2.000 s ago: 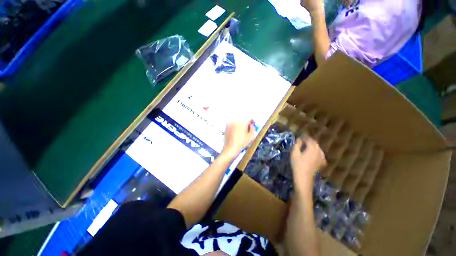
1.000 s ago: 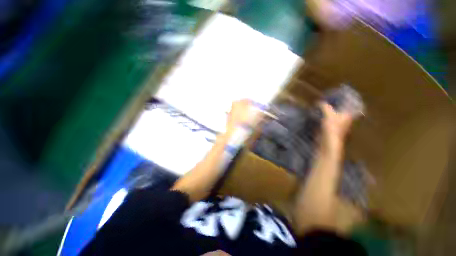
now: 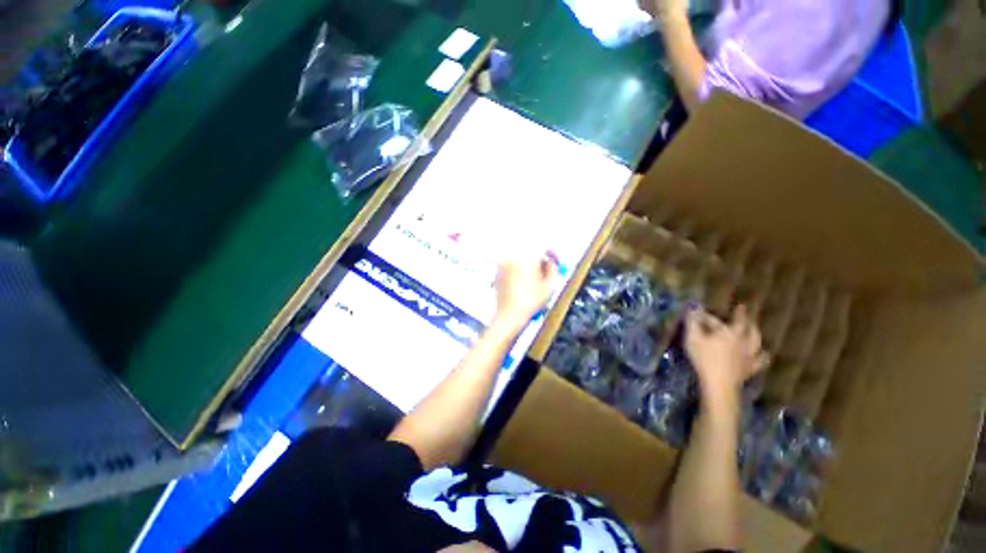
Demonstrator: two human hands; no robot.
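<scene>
The open brown carton (image 3: 910,373) stands at the right with a cardboard cell divider (image 3: 787,297) inside. Shiny bagged dark units (image 3: 616,324) fill the cells nearer me; cells toward the far right side show bare cardboard. My right hand (image 3: 727,348) is inside the carton over the edge of the filled cells, fingers apart, with no unit clearly seen in it. My left hand (image 3: 524,287) is over the white printed surface (image 3: 541,167), beside the carton's left edge, fingers bent; whether it holds anything is unclear.
Clear bags (image 3: 368,151) lie on the green bench (image 3: 195,259), beside small white cards (image 3: 445,76). A blue tray (image 3: 65,178) of black items is at far left. A person in a pink top (image 3: 795,49) is across, by a blue crate (image 3: 881,81). Carton flaps stand raised.
A second ago my right hand held up a shiny bagged unit; now it is lower in the carton without it visible. The dark piece on the white surface is gone. Another clear bag shows on the bench.
</scene>
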